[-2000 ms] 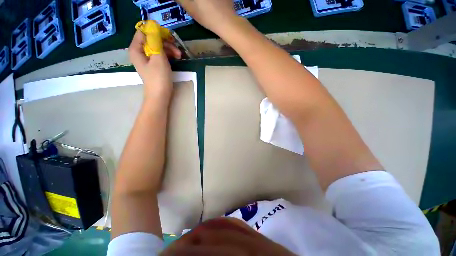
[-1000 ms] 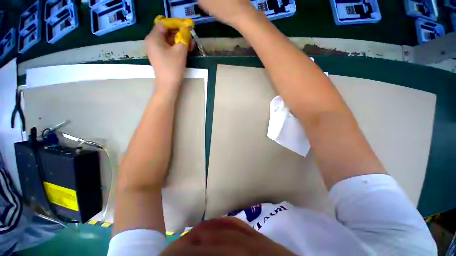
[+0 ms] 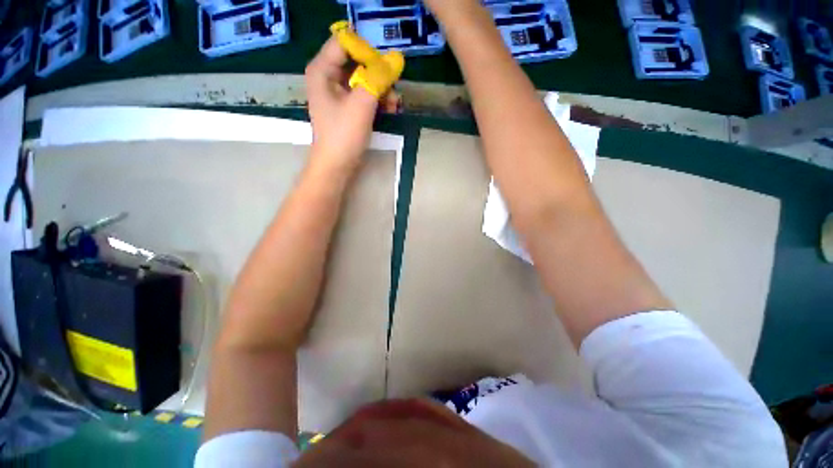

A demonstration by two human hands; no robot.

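My left hand [image 3: 352,87] is at the near edge of the conveyor, with yellow finger cots [image 3: 379,75] on two digits. The cot-covered fingers are bent close together, and I cannot tell whether anything is between them. Light-blue trays [image 3: 397,47] with black parts and a small square patterned piece lie just beyond it. My right hand is at the top edge of the picture, with little more than the wrist [image 3: 454,11] showing. Its fingers are cut off, between this tray and another blue tray [image 3: 568,41].
Two beige boards [image 3: 457,274] lie on the green bench. A white wipe [image 3: 498,224] is partly under my right forearm. A black box [image 3: 96,320] with a yellow label and looped cable stands left, with dark pliers [image 3: 18,190] beyond. More blue trays line the conveyor [image 3: 324,23].
The trays have shifted right in view. My left hand has moved right, and its yellow-covered fingers have turned. My right hand has moved further out at the top. The slim tool seen by my left hand no longer shows.
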